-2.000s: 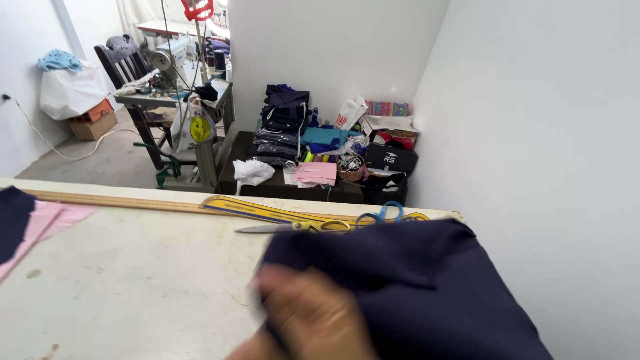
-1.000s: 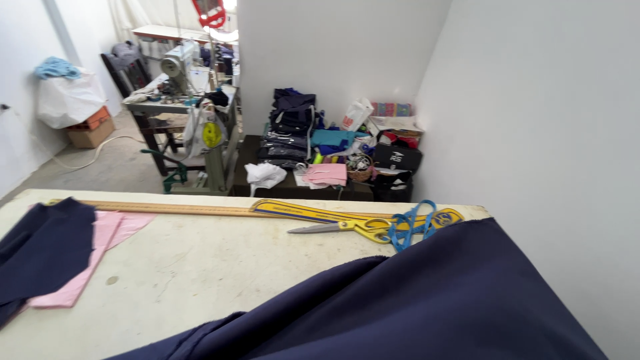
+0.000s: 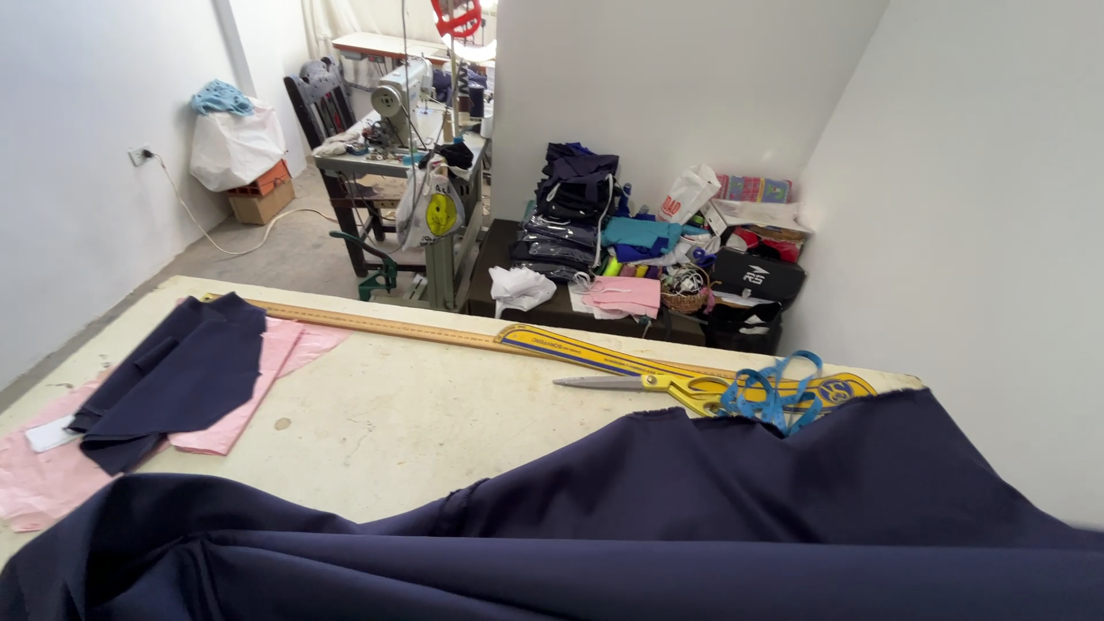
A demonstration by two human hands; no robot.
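Neither of my hands shows now. A large navy cloth (image 3: 759, 492) spreads in folds across the near part of the table and past its right end. Yellow-handled fabric scissors (image 3: 651, 382) lie just beyond it, blades toward the left. A coiled blue tape measure (image 3: 772, 397) rests beside their handles, over a yellow curved ruler (image 3: 595, 355). Along the far edge runs a long wooden ruler (image 3: 379, 325). At the left, cut navy pieces (image 3: 185, 371) lie on pink fabric or paper (image 3: 250, 405), with a small white item (image 3: 52, 434) at their lower edge.
Beyond the cream table (image 3: 345, 414) stand a sewing machine (image 3: 401, 99) on its stand and a low dark bench with folded dark garments (image 3: 565, 216), bags and a basket (image 3: 686, 293). White walls rise at left and right. A cord (image 3: 203, 228) trails over the floor.
A hand on the navy cloth two seconds ago is out of sight now. The cloth has spread leftward across the near side of the table. The view has shifted left.
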